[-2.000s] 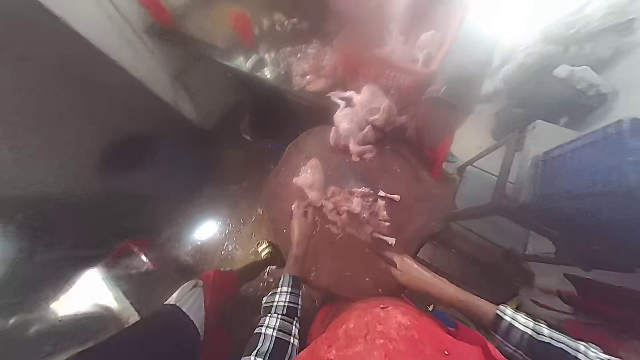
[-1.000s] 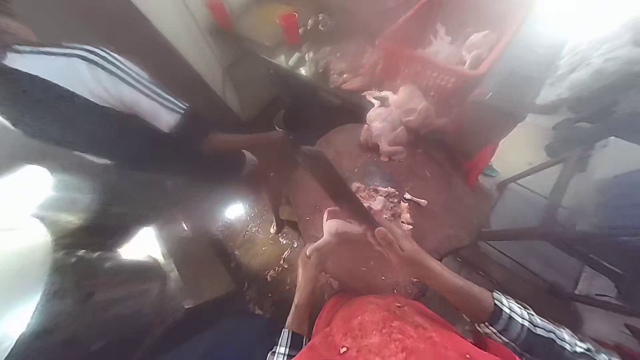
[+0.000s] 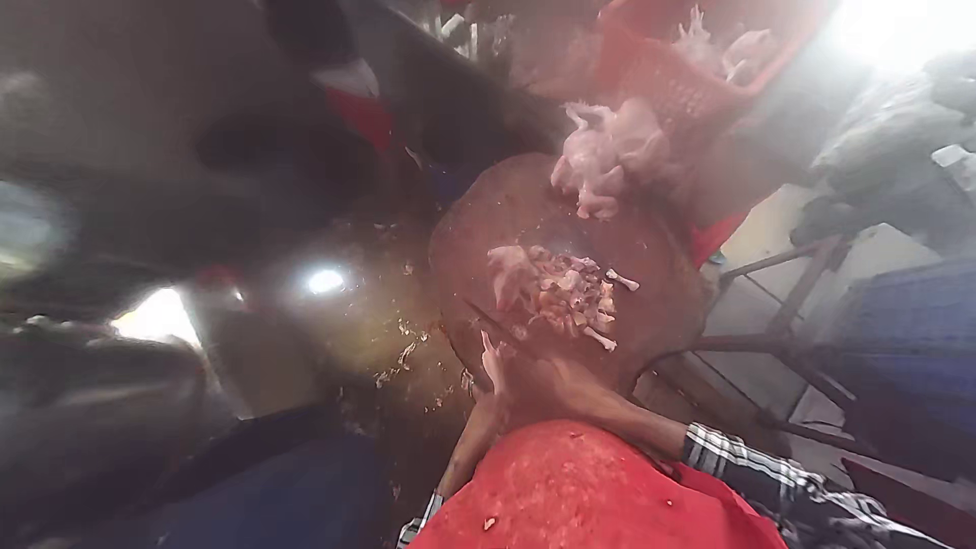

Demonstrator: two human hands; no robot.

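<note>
My right hand [image 3: 541,374] grips a knife, its dark, blurred blade [image 3: 492,322] slanting up and left over the round chopping block [image 3: 488,206]. Close beside it at the block's near edge is my left hand [image 3: 497,389]; a pale, pointed shape shows at its fingers, and I cannot tell whether it is meat or a finger. Cut chicken pieces [image 3: 576,293] lie heaped mid-block, a larger skin-on piece [image 3: 511,274] at their left. Two bone ends stick out on the right. Whole plucked chickens [image 3: 602,152] rest at the block's far edge.
Behind the block stands a red plastic crate [image 3: 679,84] holding more plucked chicken. A metal frame [image 3: 785,305] and a blue container [image 3: 915,328] are at the right. Scraps [image 3: 408,351] litter the wet floor at the left. A red apron [image 3: 579,488] covers my front.
The other person's arm, reaching in from the left one second ago, has withdrawn from the block. The larger chicken piece between my hands then now lies against the heap. The view has shifted.
</note>
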